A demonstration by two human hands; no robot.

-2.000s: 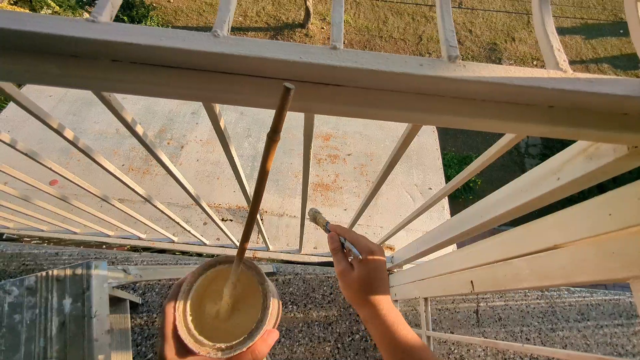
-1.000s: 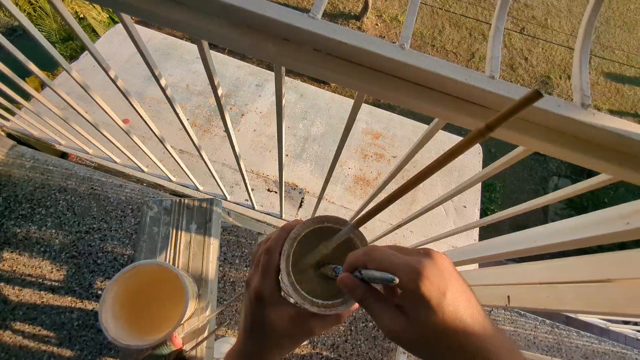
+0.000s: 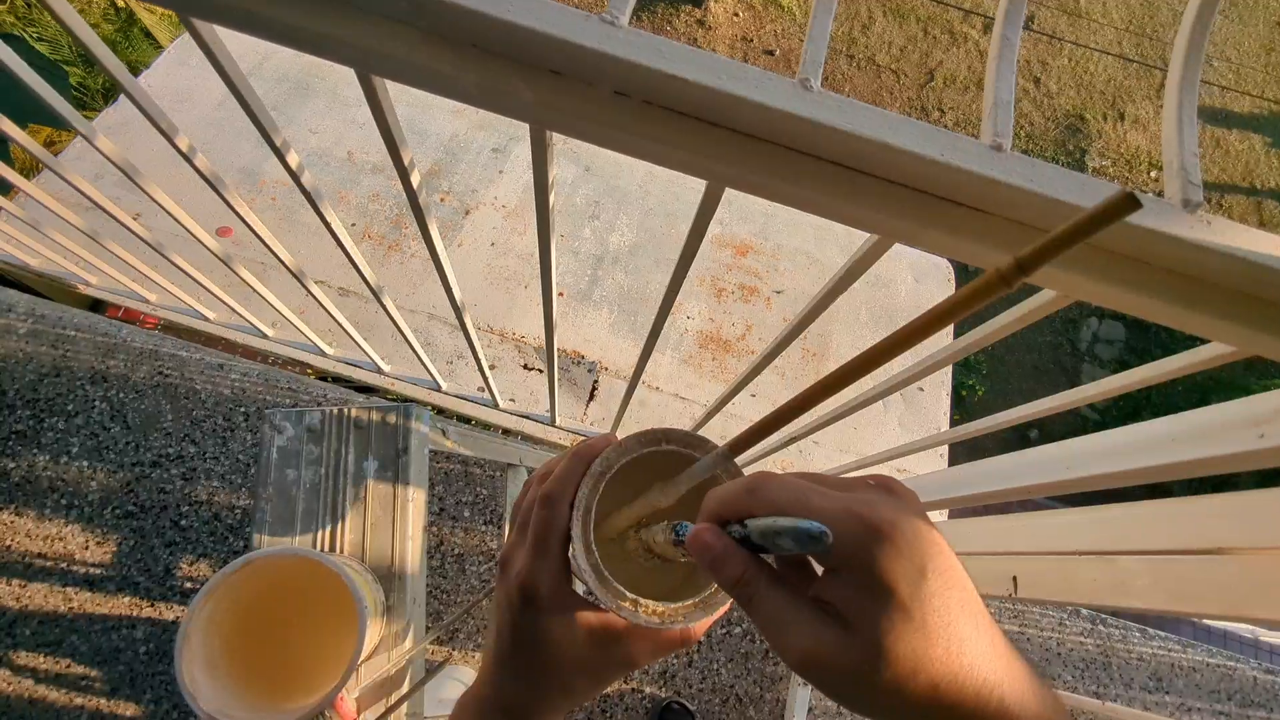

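My left hand (image 3: 560,570) is wrapped around the left side and underside of a small round paint container (image 3: 590,500) with a crusted rim. Cream-coloured paint fills part of it. A bamboo stick (image 3: 870,350) leans out of the paint toward the upper right, its tip over the railing. In my right hand (image 3: 830,580) is a paintbrush (image 3: 780,535) with a paint-spattered handle. Its bristles are inside the container, at or in the paint beside the stick; their exact depth is unclear.
A white metal railing (image 3: 760,160) with thin bars runs across in front. At lower left, a larger tub (image 3: 270,630) of peach-coloured liquid stands by a metal ladder's top step (image 3: 340,480). Speckled floor (image 3: 90,450) lies below. Beyond the bars is a rust-stained slab (image 3: 630,240).
The brush, earlier held up near the railing bars, has moved down into the container. The stick has swung over to lean right. The view has shifted, bringing the larger tub in.
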